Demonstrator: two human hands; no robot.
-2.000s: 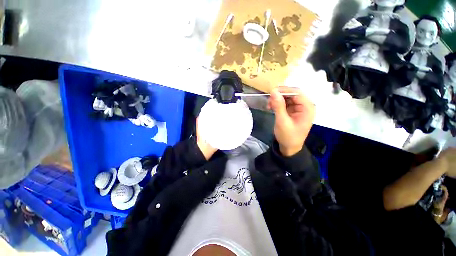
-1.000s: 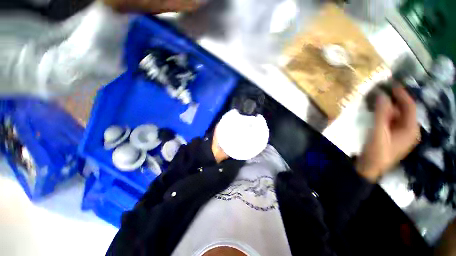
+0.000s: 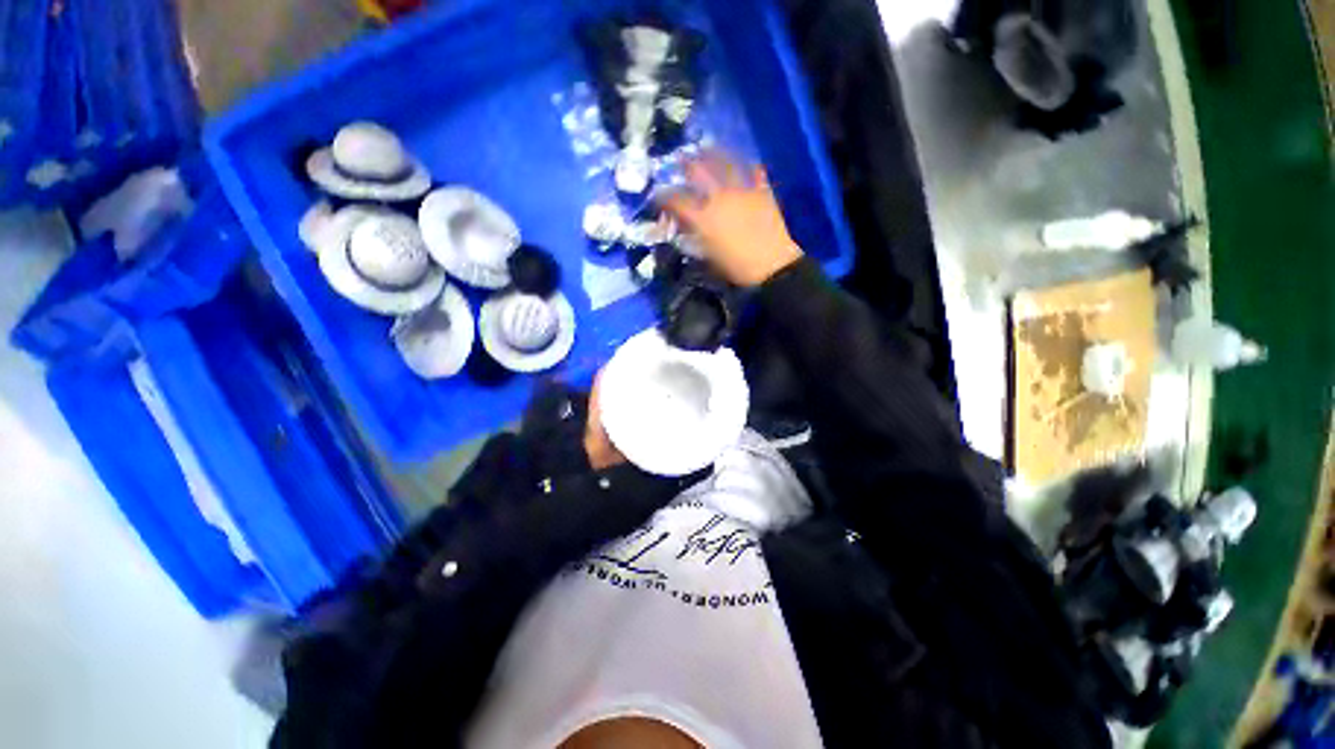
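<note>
A white round-brimmed doll hat [image 3: 674, 403] with a black hair piece [image 3: 697, 316] at its upper edge is held over my lap. My left hand [image 3: 600, 427] is mostly hidden behind the hat and holds it. My right hand [image 3: 729, 223] reaches into the blue parts bin [image 3: 513, 88], its fingers at the black-and-white small doll parts [image 3: 644, 103]. I cannot tell whether the fingers grip a part. Several pale hats [image 3: 384, 252] lie in the bin's left part, some with black pieces beside them.
On the bench at right are the tan glue board [image 3: 1042, 373] with its glue dish [image 3: 1105, 366], white bottles [image 3: 1098, 230] and a cluster of dolls [image 3: 1149, 585]. The green conveyor [image 3: 1274, 293] runs beyond. More blue bins [image 3: 191, 424] stand at left.
The view has turned toward the bin. My right hand has moved from the bench side, where it held a thin stick, into the bin. The stick no longer shows. My left hand still holds the hat.
</note>
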